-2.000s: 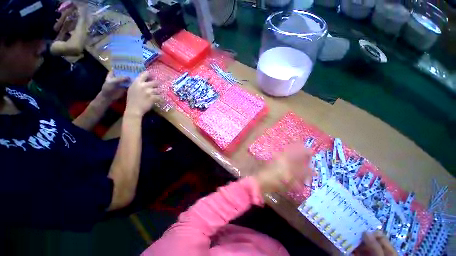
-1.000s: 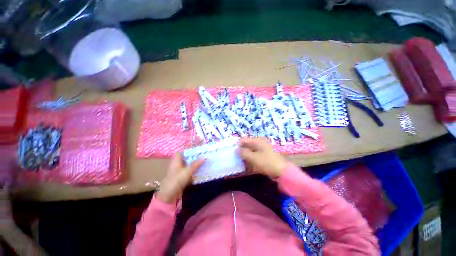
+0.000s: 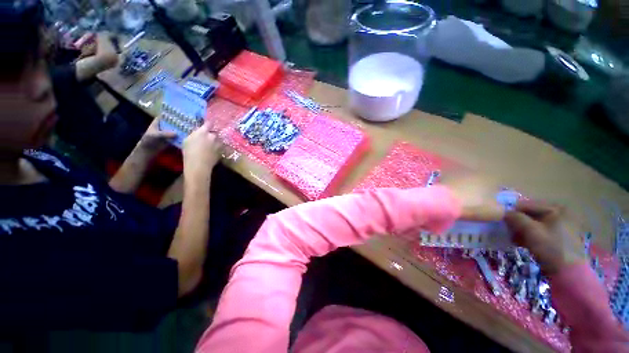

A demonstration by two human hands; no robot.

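A white PCB panel (image 3: 465, 236) with a row of small yellowish marks is held over the loose boards at the right. My left hand (image 3: 483, 205) is blurred and partly hidden behind my pink sleeve at the panel's upper edge; its grip cannot be made out. My right hand (image 3: 541, 224) grips the panel's right end with its fingers. The single PCBs (image 3: 521, 269) lie in a loose pile on pink bubble wrap (image 3: 400, 167), partly covered by the panel and my arms.
A white tub (image 3: 385, 86) in clear plastic stands behind. Pink bubble-wrapped packs (image 3: 321, 157) and another board pile (image 3: 269, 129) lie to the left. A person at the left holds another panel (image 3: 183, 110). More narrow boards (image 3: 619, 293) lie at the far right edge.
The view has swung left, showing the other person again. My left arm now reaches across to the right, and the panel is held farther out over the pile.
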